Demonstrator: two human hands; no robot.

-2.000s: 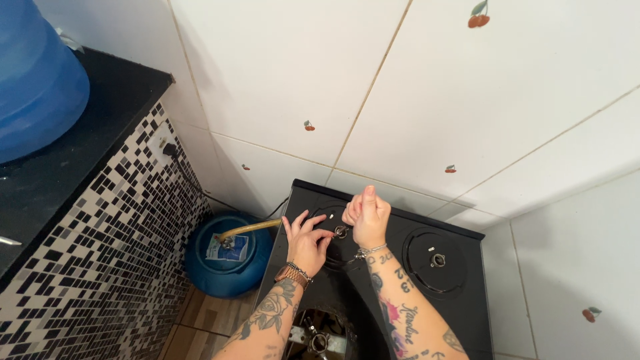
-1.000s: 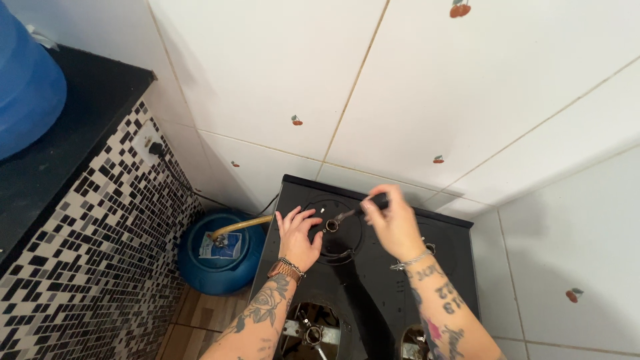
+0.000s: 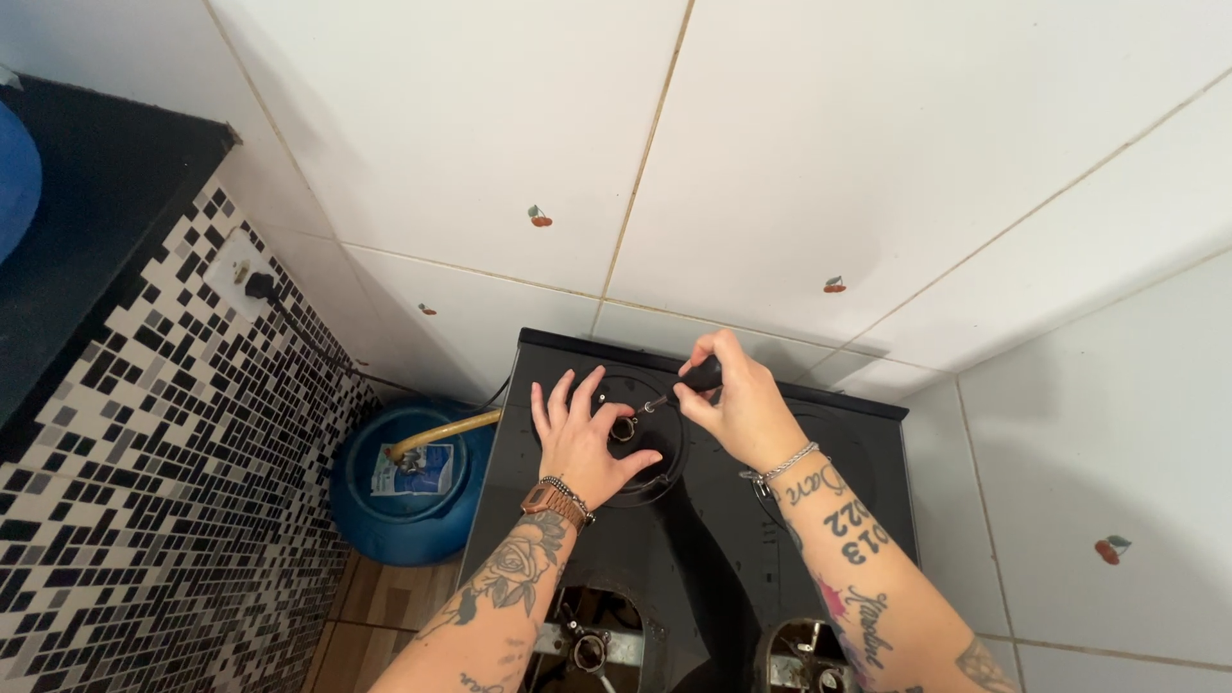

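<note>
My right hand (image 3: pixel 736 395) grips the black handle of a screwdriver (image 3: pixel 701 377); its metal shaft points down left at a small screw beside a round burner fitting (image 3: pixel 624 428) on the black stove top (image 3: pixel 712 539). The fingers of my left hand (image 3: pixel 582 438) are spread over the stove surface, with the thumb and index finger on either side of that fitting. Whether the left fingertips touch the fitting cannot be told. Near the front, a metal burner holder (image 3: pixel 587 653) shows through an opening in the stove top. A second opening (image 3: pixel 810 659) is partly behind my right forearm.
A blue gas cylinder (image 3: pixel 409 539) with a yellowish hose (image 3: pixel 448 433) stands left of the stove. A black plug (image 3: pixel 260 286) sits in the wall socket on the mosaic-tiled side (image 3: pixel 173 481) of a black counter (image 3: pixel 106 173). White tiled wall (image 3: pixel 462 115) rises behind the stove.
My right hand was a closed fist by the fitting two seconds ago; one second ago it held the screwdriver out to the right. The left hand has stayed beside the fitting.
</note>
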